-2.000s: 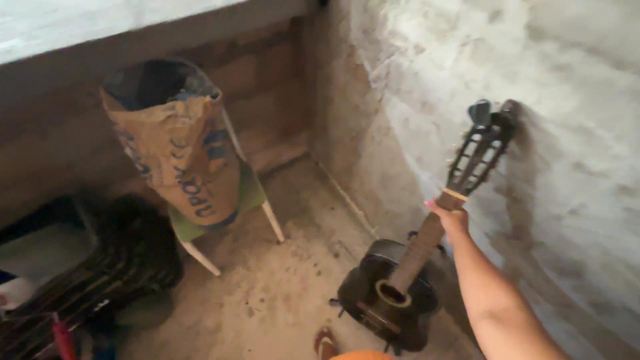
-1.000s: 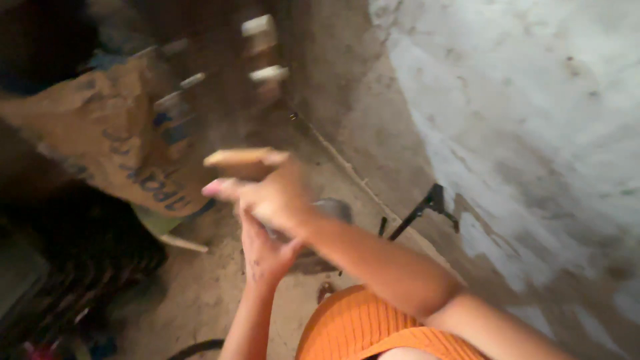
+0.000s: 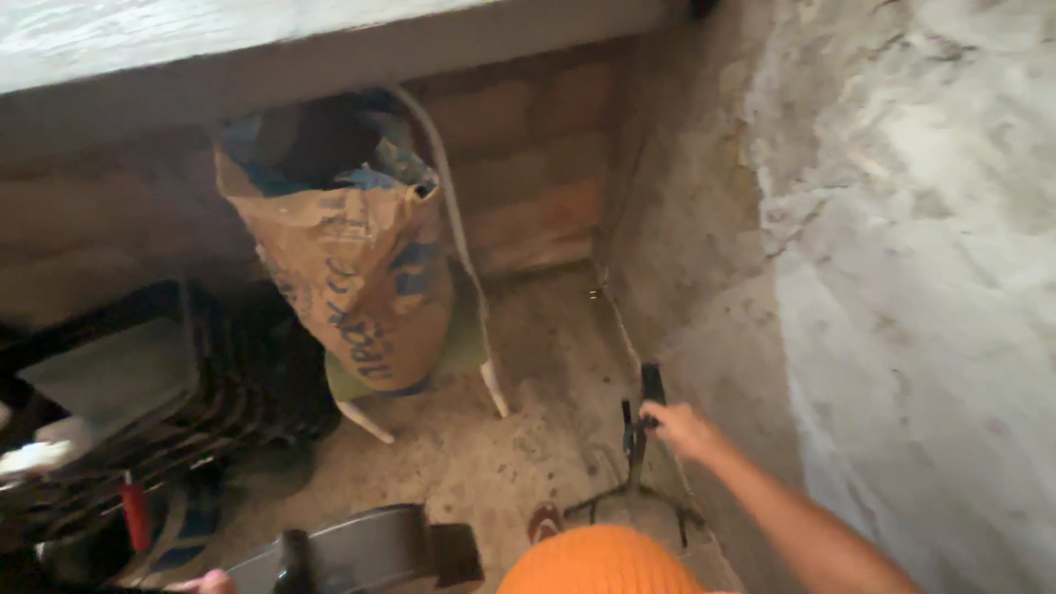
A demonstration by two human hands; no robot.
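My right hand (image 3: pixel 676 425) grips the upper part of a black folding-leg stand (image 3: pixel 638 462), which stands on the floor close to the plastered wall. At the lower left edge, only fingertips of my left hand (image 3: pixel 206 582) show, against a dark, glossy, curved body (image 3: pixel 355 544) that looks like the side of the black guitar. Most of that body and of the left hand is cut off by the frame, so the grip itself is only partly seen.
An open brown paper sack (image 3: pixel 355 280) with writing rests on a pale-legged chair (image 3: pixel 492 388). Stacked black crates (image 3: pixel 247 371) and a red handle (image 3: pixel 135 516) are at left. A pale ledge (image 3: pixel 330 41) crosses the top; a rough wall (image 3: pixel 907 247) rises at right.
Two seconds ago my right hand held the guitar's neck by the wall; now it holds the stand. My hands were together one second ago and are now far apart.
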